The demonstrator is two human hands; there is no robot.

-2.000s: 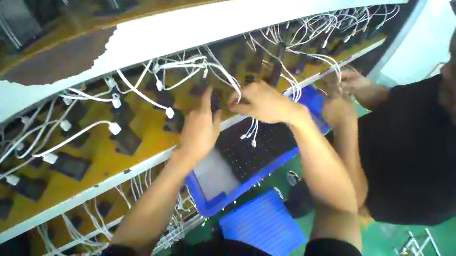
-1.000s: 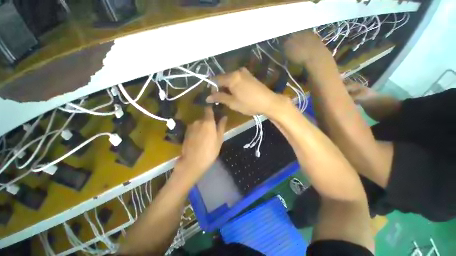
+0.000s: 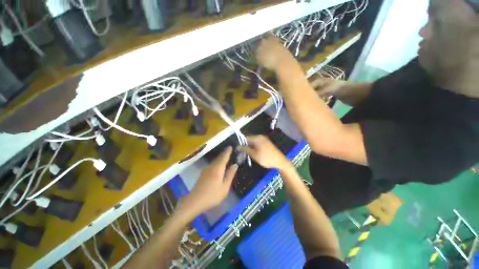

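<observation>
My left hand [image 3: 212, 181] is over the blue tray [image 3: 215, 231], its thumb and index finger at a small dark object beside the black adapters [image 3: 247, 178]. Blur hides whether it grips that object. My right hand [image 3: 265, 152] faces it, fingertips closed around the lower part of a bunch of white cables [image 3: 236, 131]. The cables run down from the shelf above and over the white rail. The tray holds black adapters in rows, with a pale flat area at its near left end.
Black adapters [image 3: 113, 176] with white plugs stand on the yellow-brown shelf [image 3: 84, 184] at left. Loose white cables hang above. Another person [image 3: 415, 121] at right reaches an arm into the shelf. A ribbed blue crate [image 3: 273, 241] is below the tray.
Both my hands have moved from the shelf down over the tray, and the cable bunch now stretches across the rail to my right hand. The view has shifted; the other person's arm remains at the shelf.
</observation>
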